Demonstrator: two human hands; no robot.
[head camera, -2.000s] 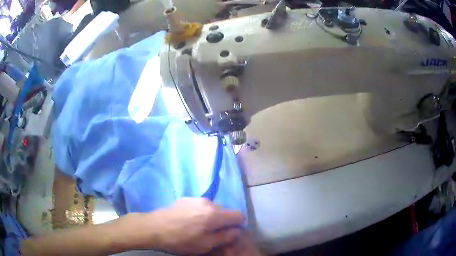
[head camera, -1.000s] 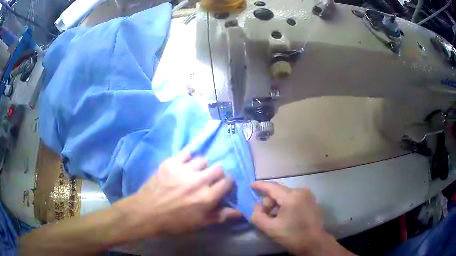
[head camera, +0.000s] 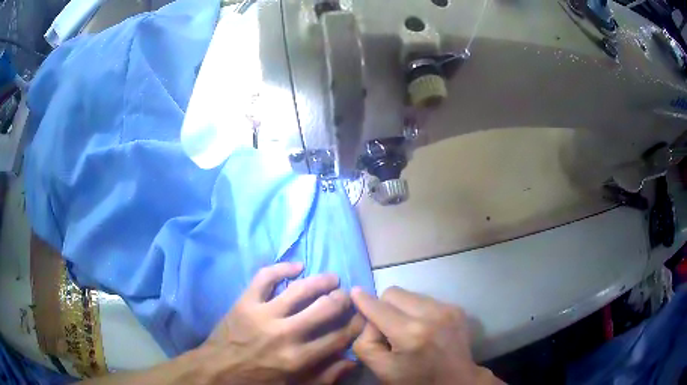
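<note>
A light blue garment (head camera: 143, 180) lies in a large soft heap left of the needle area, and its narrow edge (head camera: 335, 233) runs from the presser foot (head camera: 328, 183) down toward my hands. My left hand (head camera: 290, 323) lies on the cloth with bent fingers and grips it near the front edge of the table. My right hand (head camera: 410, 334) touches my left hand and pinches the right border of the cloth between thumb and forefinger. The fingertips partly hide the cloth's lower end.
The cream sewing machine head (head camera: 512, 83) spans the top and right, with a ridged tension knob (head camera: 427, 89) on its face. The white table (head camera: 512, 286) curves along the front. Printed tape (head camera: 79, 331) is at lower left. Dark blue cloth (head camera: 633, 346) shows at lower right.
The right hand has come into view and moved left to meet my left hand. My left hand has moved slightly down and right since one second ago. The view has shifted closer to the needle area.
</note>
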